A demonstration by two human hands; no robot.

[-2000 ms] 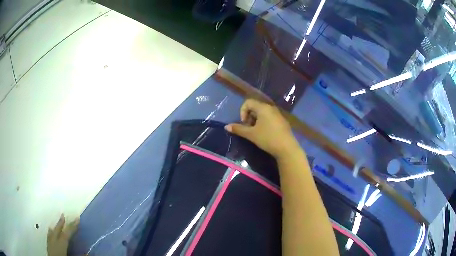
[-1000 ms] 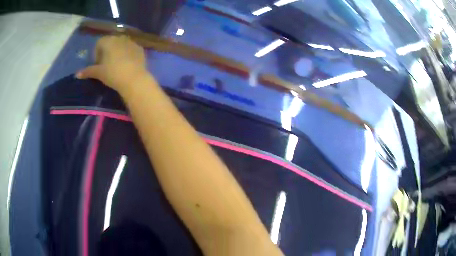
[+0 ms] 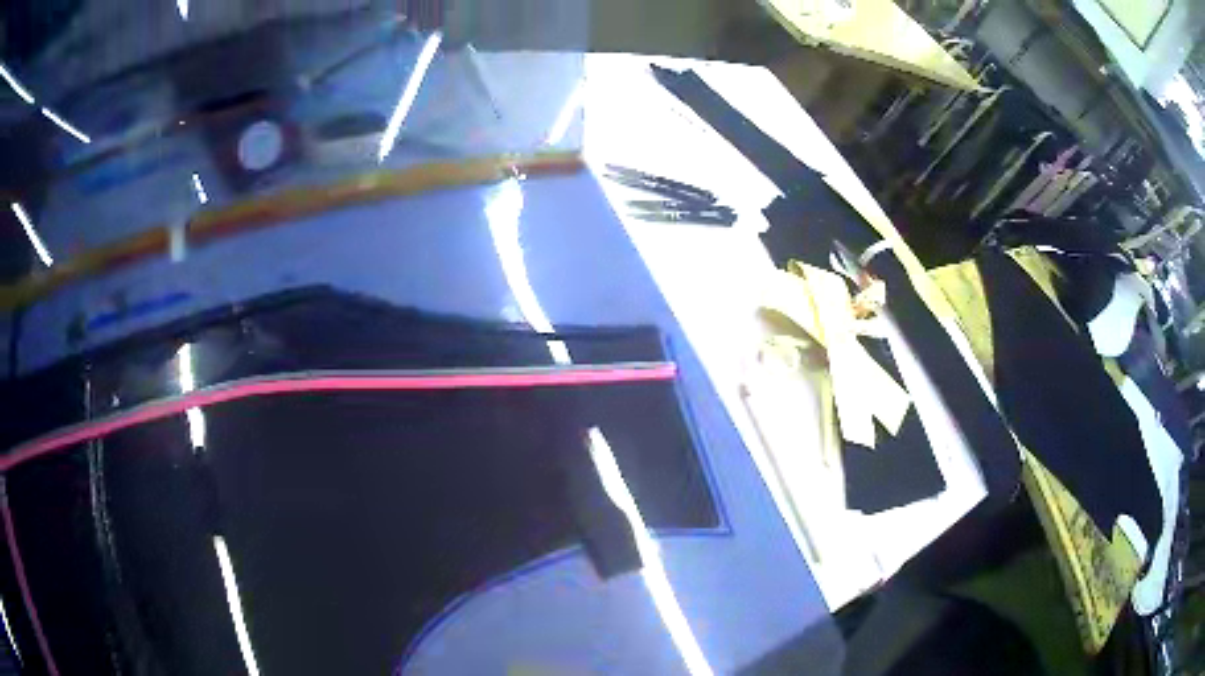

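The sewing template [image 3: 740, 588], bluish clear plastic, lies across the left and middle of the view. Inside it a large black garment panel [image 3: 397, 462] shows, with a curved cut-out edge at the bottom. A pink slot edging [image 3: 436, 379] runs across the panel, and a second pink line goes down at the far left. The brown tape of the hinge [image 3: 383, 182] crosses above the panel. The lid side rises behind it with glare streaks. Neither of my hands is in view.
Right of the template, the white table holds thread snips [image 3: 671, 198], crossed pale-yellow pieces [image 3: 846, 346], a dark strip [image 3: 740, 122] and a small dark cut piece [image 3: 899, 473]. Further right, black and white panels [image 3: 1064, 383] lie on a yellow side table [image 3: 1077, 555].
The view has swung to the right, bringing in the snips, yellow pieces and side table. My hand and forearm, earlier over the template near the hinge, are out of view.
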